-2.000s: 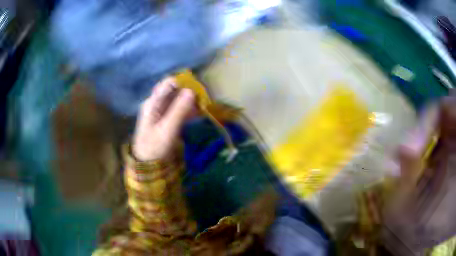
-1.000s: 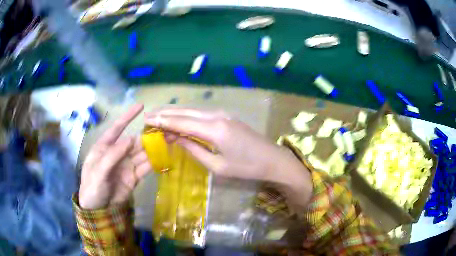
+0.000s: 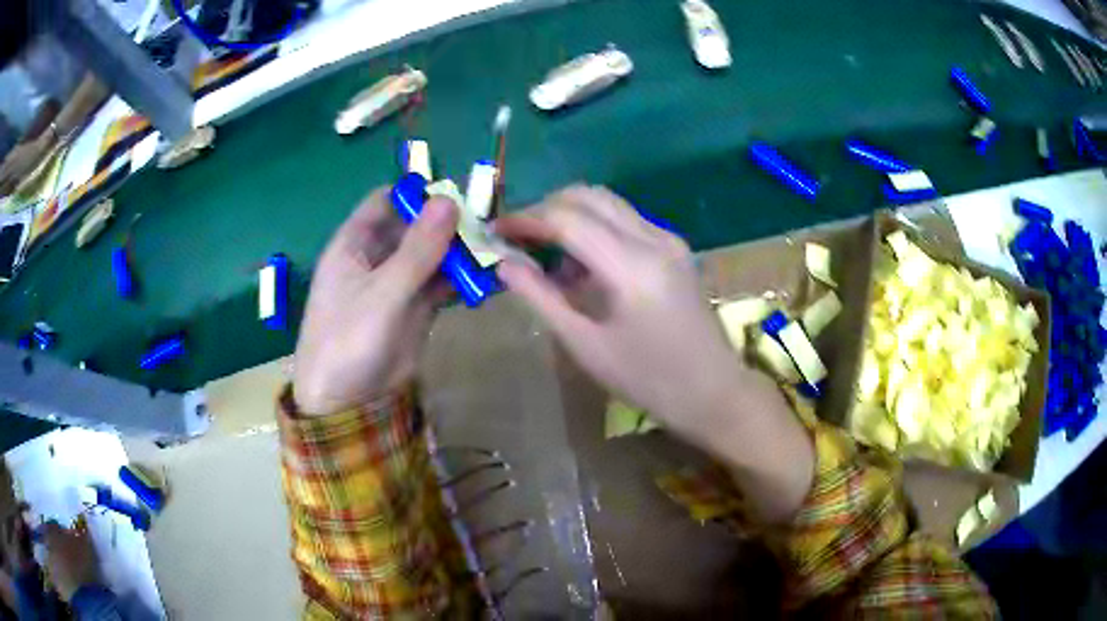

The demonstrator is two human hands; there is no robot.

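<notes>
My left hand [image 3: 370, 291] holds a shiny blue battery cell [image 3: 465, 272] between thumb and fingers, above the near edge of the green belt. A pale flat pad [image 3: 476, 231] lies against the cell's side. My right hand [image 3: 607, 273] has its thumb and fingertips pinched at the right edge of this pad. What else the right fingers hold is hidden. Just beyond the hands, a white pad [image 3: 482, 189] on a blue piece shows, with a thin reddish strand beside it. On the board below the hands, a strip with several short dark wires [image 3: 467, 522] lies between my forearms.
The green belt [image 3: 680, 134] carries scattered blue cells and pale wrapped bundles [image 3: 583, 79]. At right, a cardboard tray [image 3: 864, 328] holds pale-yellow pieces, with a heap of blue cells [image 3: 1068, 315] beyond. Metal bars [image 3: 103, 394] stand at left. Another person's hand [image 3: 71, 552] shows lower left.
The amber sheet-like part that was under my hands no longer shows. My left hand now holds a blue cell, and both hands are further forward, over the belt's edge. The view has shifted.
</notes>
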